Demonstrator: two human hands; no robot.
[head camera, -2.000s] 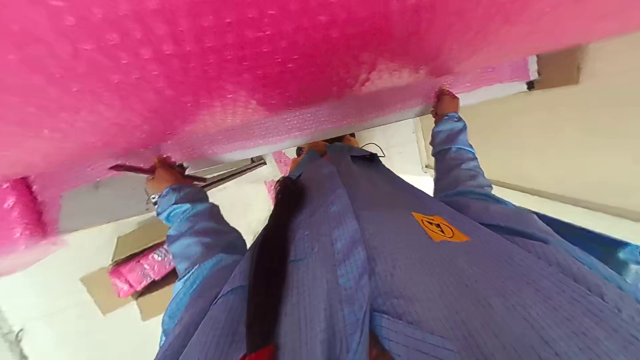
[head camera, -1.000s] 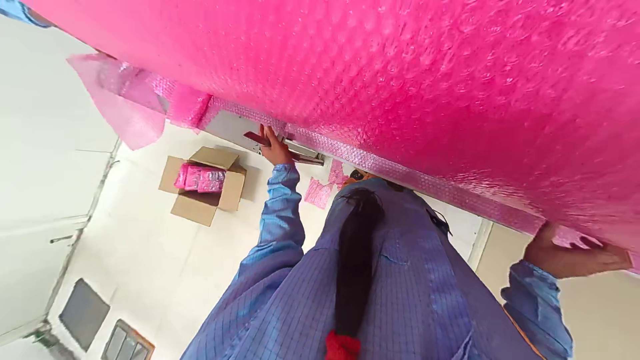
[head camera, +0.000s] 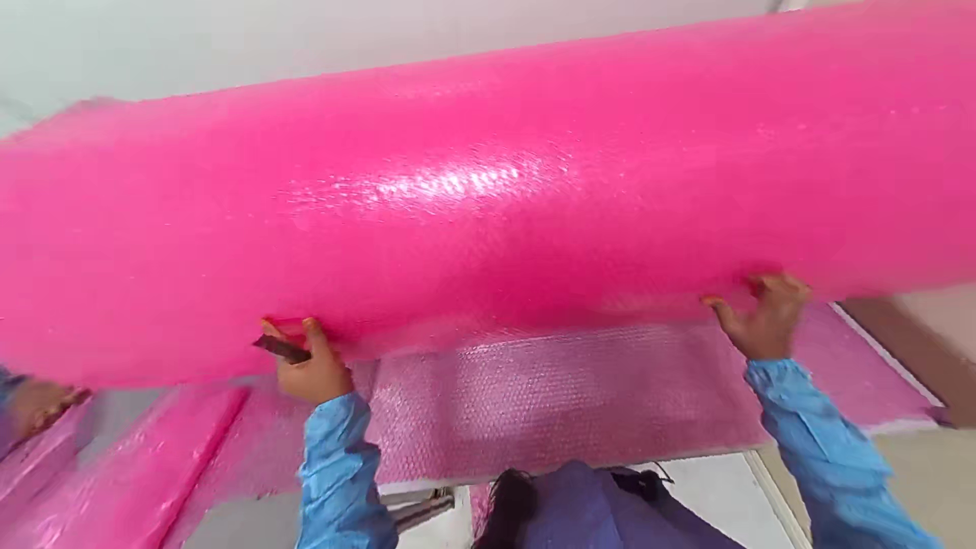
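A large roll of pink bubble wrap (head camera: 488, 198) spans the whole view. My left hand (head camera: 309, 366) is at its lower edge, left of the middle, and holds a dark, flat tool (head camera: 282, 349) between thumb and fingers; its exact kind is unclear. Fingertips of that hand rest against the roll. To the right, my right hand (head camera: 762, 316) touches the roll's underside with thumb and fingers spread. A sheet of pink bubble wrap (head camera: 564, 396) lies flat on the surface below the roll, between my forearms.
Another person's hand (head camera: 42, 404) is near the roll's lower left end. Folded pink wrap (head camera: 145, 465) lies at the lower left. A brown strip (head camera: 907, 358) runs beside the sheet at the right. Metal bars (head camera: 423, 512) show below the surface's near edge.
The view has swung up, bringing the full roll and the flat sheet into sight. My right hand, earlier at the edge of the wrap, is now against the roll. The dark tool stays in my left hand.
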